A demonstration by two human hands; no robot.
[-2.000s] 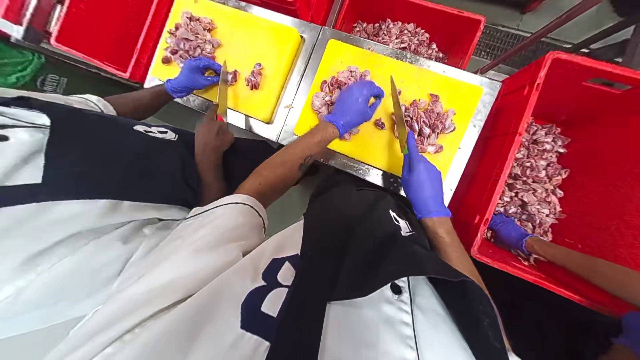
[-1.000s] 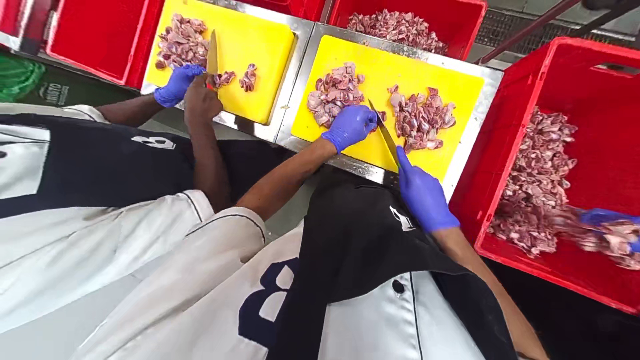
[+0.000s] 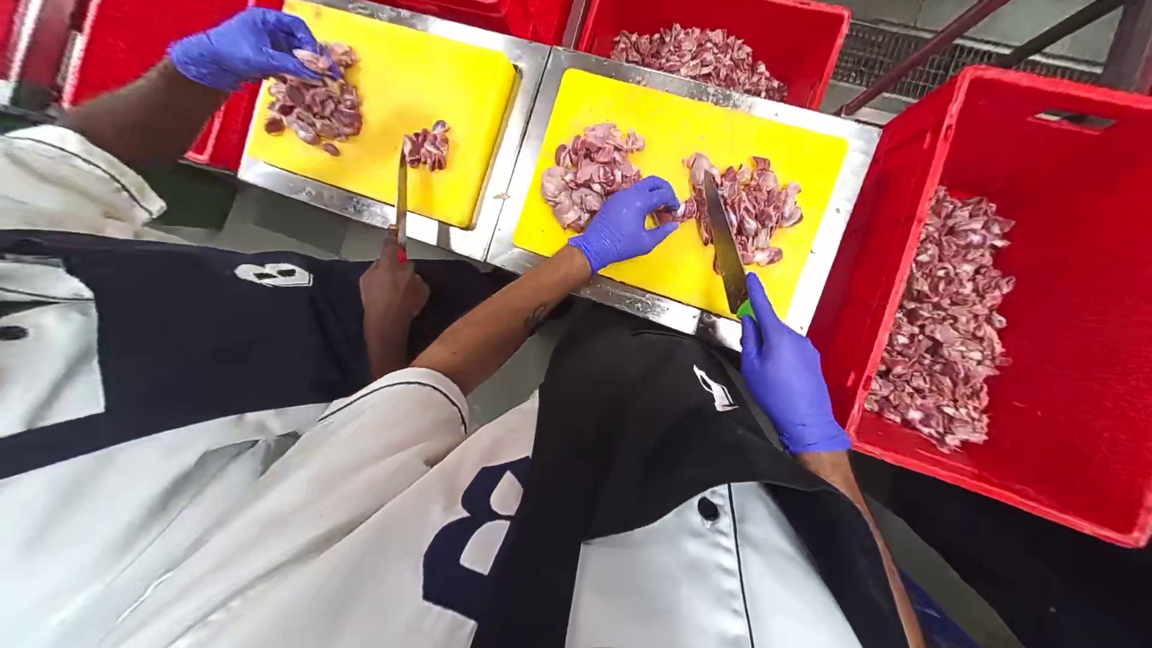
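Observation:
My left hand [image 3: 630, 223], in a blue glove, pinches a small piece of raw meat [image 3: 670, 213] between thumb and fingers, over the yellow cutting board [image 3: 648, 256]. My right hand [image 3: 787, 373], also gloved, grips the green handle of a knife [image 3: 727, 247]. Its blade lies across the near left side of the right pile of meat pieces [image 3: 760, 207]. Another meat pile [image 3: 594, 171] sits on the board's left part, just beyond my left hand. The board rests in a metal tray [image 3: 832, 234].
At left, a co-worker's gloved hand [image 3: 247, 49] holds meat over a second yellow board [image 3: 432, 72]; the other hand [image 3: 391, 288] holds a knife [image 3: 401, 202]. Red crates with meat stand at right [image 3: 1062, 315] and behind my board [image 3: 810, 45].
My left hand has moved right, to the right pile's edge, and my knife now lies over that pile. The co-worker's gloved hand has risen away from the knife. The hand in the right crate has gone.

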